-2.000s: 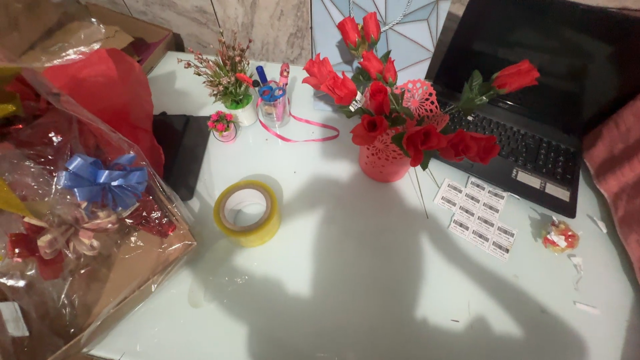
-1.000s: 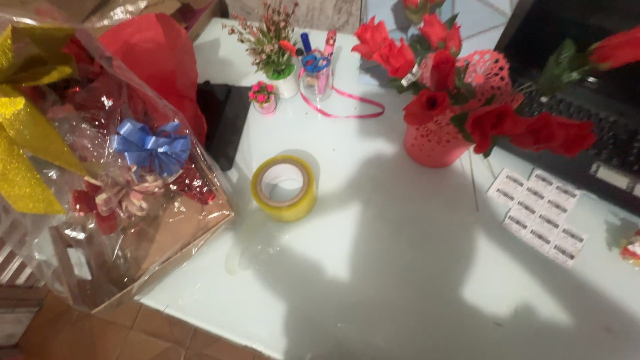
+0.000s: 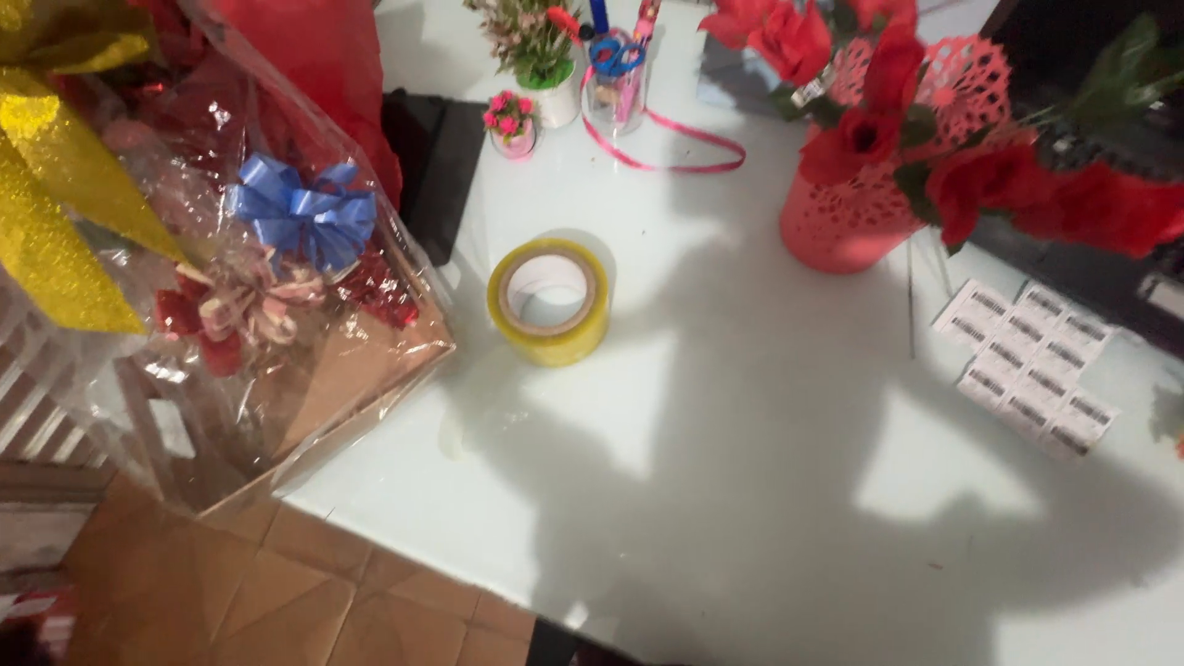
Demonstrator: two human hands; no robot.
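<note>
Neither my left hand nor my right hand is in the head view; only my shadow falls across the white table (image 3: 768, 518). A roll of yellowish packing tape (image 3: 561, 344) lies flat left of the shadow. To its left, a cardboard box wrapped in clear film (image 3: 370, 388) holds a blue ribbon bow (image 3: 305, 215), a pink ribbon bow (image 3: 254, 301) and a glittery gold ribbon (image 3: 55, 231). A red perforated pot (image 3: 837, 227) with artificial red roses (image 3: 980, 180) stands at the upper right. Barcode stickers (image 3: 1036, 370) lie in front of it.
Behind the tape stand a small potted plant (image 3: 555, 102), a tiny pink flower pot (image 3: 513, 139) and a clear cup (image 3: 614, 106) with blue-handled scissors. A pink ribbon (image 3: 689, 166) loops beside the cup. A black laptop (image 3: 1110, 287) is partly visible at right. Tiled floor (image 3: 287, 583) shows lower left.
The view has swung left and down, so more of the wrapped box and the floor shows and less of the laptop. No object has plainly been moved.
</note>
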